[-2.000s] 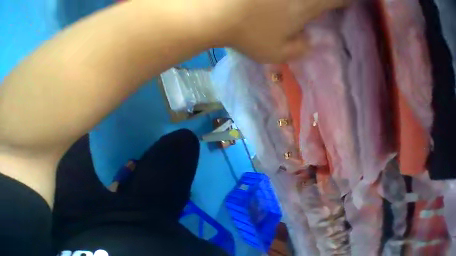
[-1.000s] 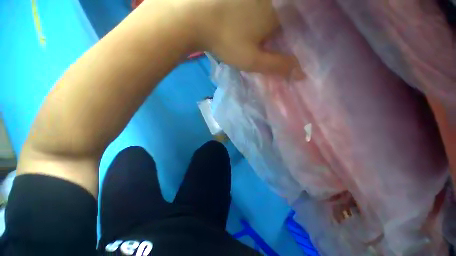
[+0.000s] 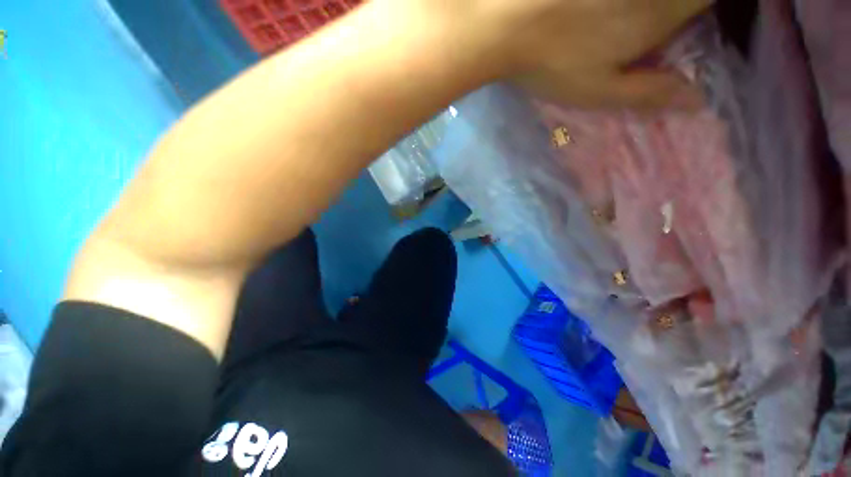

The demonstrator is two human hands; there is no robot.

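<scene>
My left hand (image 3: 606, 47) reaches in from the left across the top of the view. Its thumb lies on milky, crinkled plastic film (image 3: 746, 186); its fingers are cut off or hidden, so I cannot tell whether they grip. The film covers reddish stacked layers and hangs over the bench side. Small gold tabs (image 3: 620, 277) show at the layer edges, with a small white tab (image 3: 666, 218) among them. My right hand is not seen.
Red gridded trays (image 3: 280, 20) are at the top left. A carton with clear-wrapped contents (image 3: 406, 172) stands on the blue floor. A blue crate (image 3: 560, 349) is below the bench side. A blue stool (image 3: 528, 438) is near my body, with a skin-coloured patch beside it, unclear whose.
My left hand has shifted right in the view over the film. The view has swung, so the red gridded trays and more of the stool and crate now show.
</scene>
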